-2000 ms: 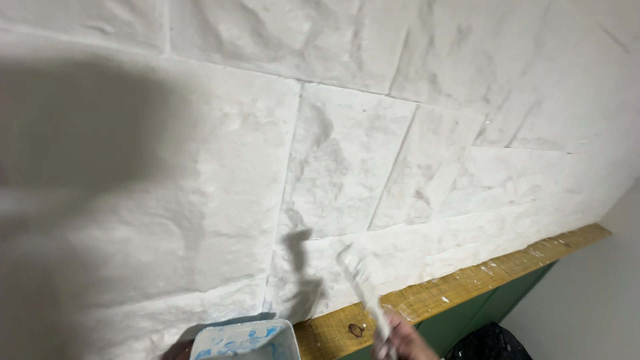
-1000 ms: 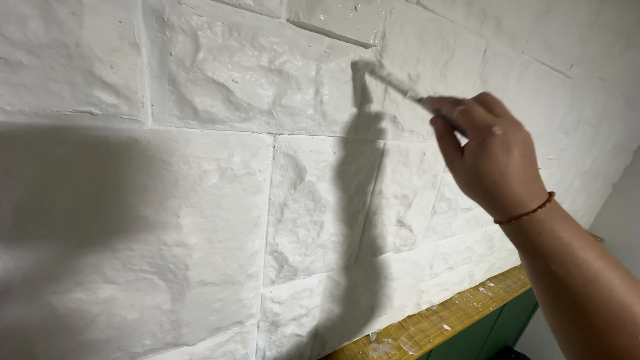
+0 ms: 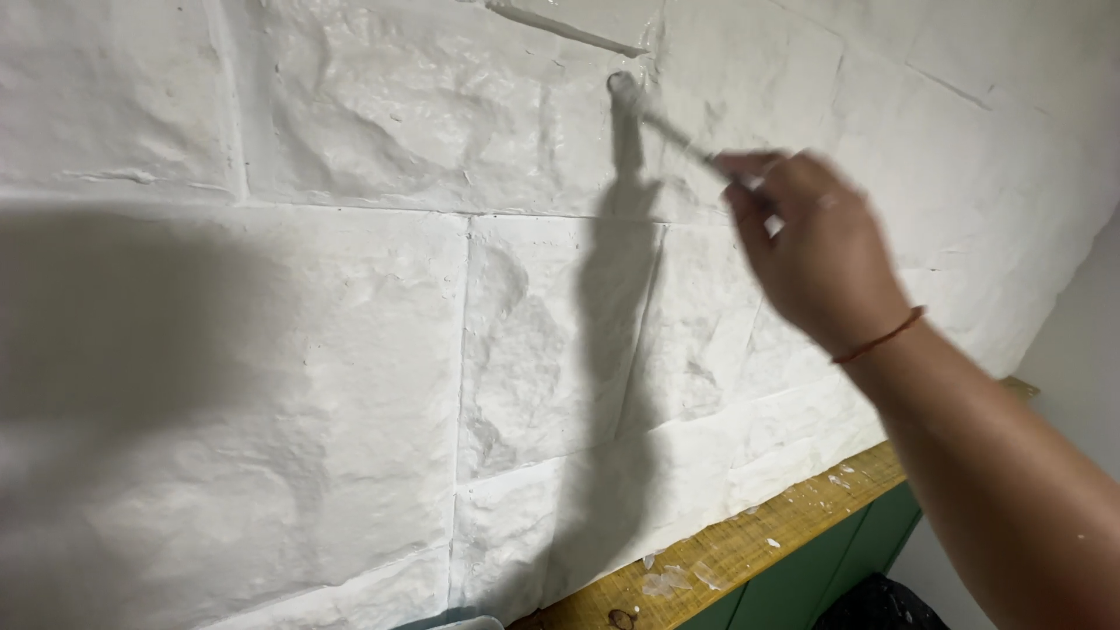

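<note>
My right hand (image 3: 818, 236), with a reddish cord bracelet at the wrist, grips the handle of a paintbrush (image 3: 669, 131). The brush is blurred, and its tip meets or nearly meets the white stone-textured wall (image 3: 376, 350), just below a recessed joint in the upper middle. Wet, glossy white coating shows around that spot. A shadow of the hand and brush falls down the wall. At the bottom edge only the rim of a light plastic container (image 3: 472, 623) shows. My left hand is out of view.
A yellow-brown wooden ledge (image 3: 761, 547) with white paint flakes runs along the wall's foot, above green panelling (image 3: 814, 569). A black plastic bag (image 3: 879, 604) sits at the lower right. A plain pale wall (image 3: 1072, 350) stands at the right.
Two seconds ago my right hand and the brush were low by the ledge, near the container; they have risen to the upper wall. Most of the container has left the view.
</note>
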